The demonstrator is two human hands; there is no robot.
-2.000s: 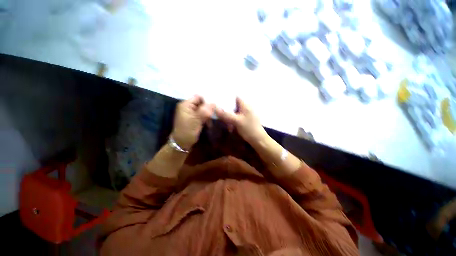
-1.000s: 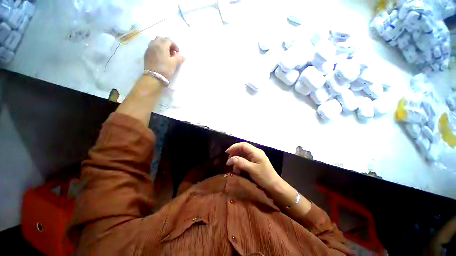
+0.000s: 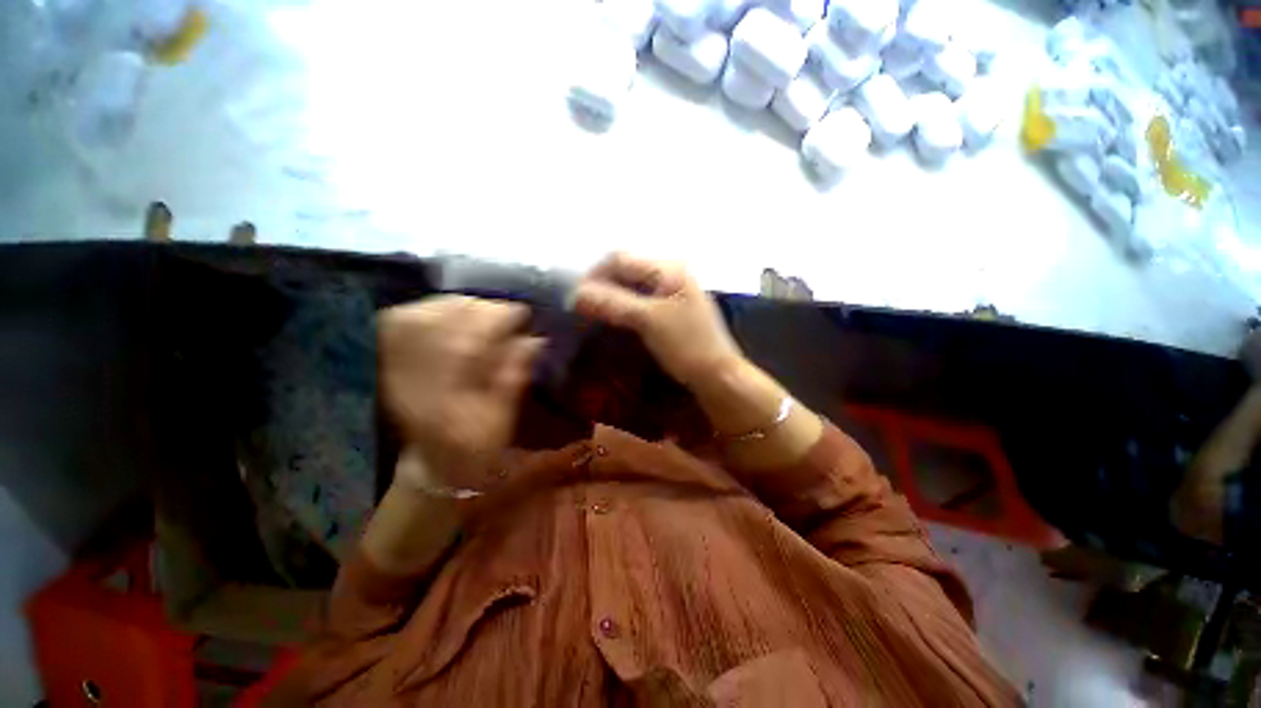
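Observation:
My left hand [image 3: 461,376] is blurred, below the table's dark edge, with its fingers bent; I cannot tell whether it holds anything. My right hand [image 3: 653,311] is at the table edge, its fingertips pinched on the right end of a pale translucent film strip [image 3: 505,277]. The strip reaches left from those fingertips along the edge, above my left hand. A pile of white rounded cases [image 3: 765,49] lies on the white table [image 3: 456,166] beyond my right hand. One case [image 3: 595,104] sits at the pile's left side.
Clear bags of cases with yellow markings [image 3: 1106,152] lie at the right. Clear plastic with a yellow piece [image 3: 180,38] is at the upper left. Waste film [image 3: 311,415] is under the table. Red-orange stools [image 3: 111,636] stand on both sides. Another person's arm [image 3: 1217,470] shows at the right.
My left hand has come back from the tabletop to below the edge. My right hand has risen to the edge and now pinches the film strip. The view has shifted, so the pile appears higher and further left.

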